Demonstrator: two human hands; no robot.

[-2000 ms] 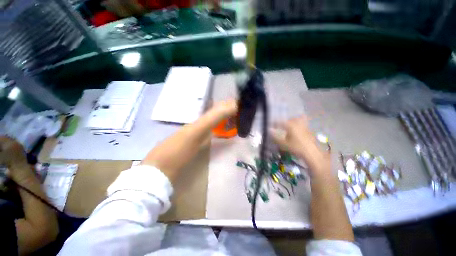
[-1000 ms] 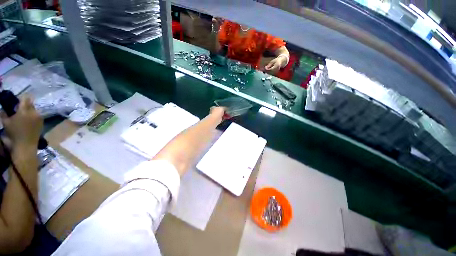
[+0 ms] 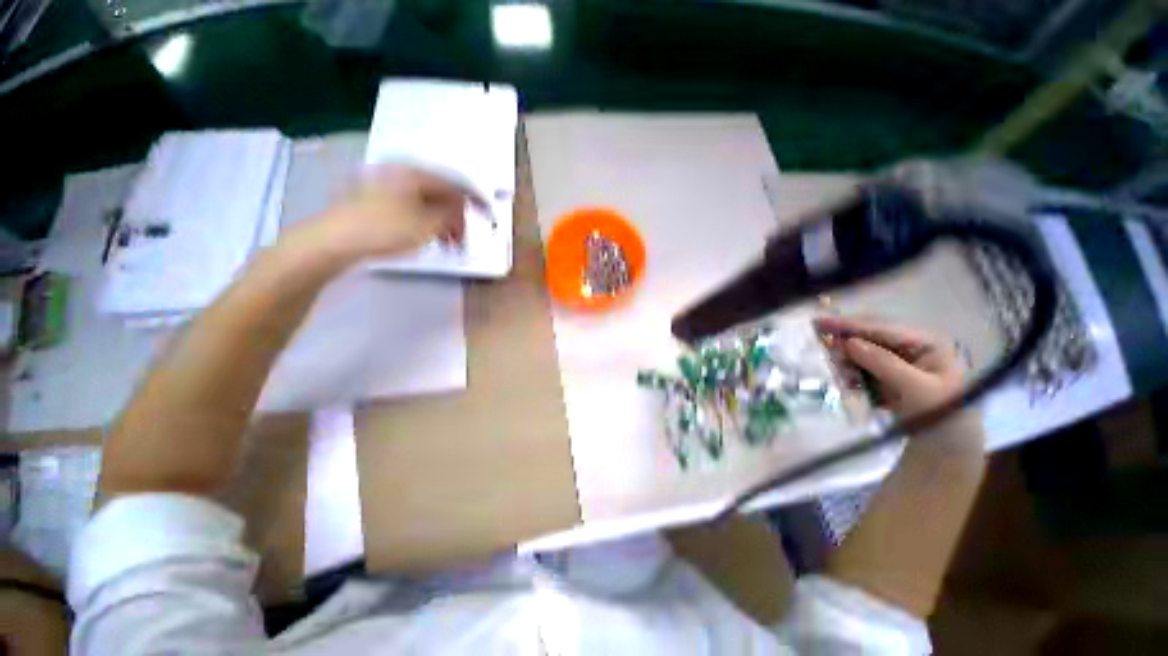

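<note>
My left hand, blurred, is over the right-hand white plastic panel. A thin dark shape shows at its fingertips, but a grip is unclear. My right hand has bent fingers at the right edge of the tangled green circuit boards. Whether it holds anything is unclear. The black electric screwdriver hangs tilted above the boards, its cord crossing in front of my right forearm. The orange bowl holds small silver screws.
A stack of white panels lies at the left on white paper. Brown cardboard covers the front. A green-rimmed tin is at the far left. Silver battery rows lie at the right. Part of a neighbour's arm shows at the lower left.
The view has swung down and right. My left hand has come back from the rear ledge to over the panel. My right hand, the green boards and the whole screwdriver have come into view.
</note>
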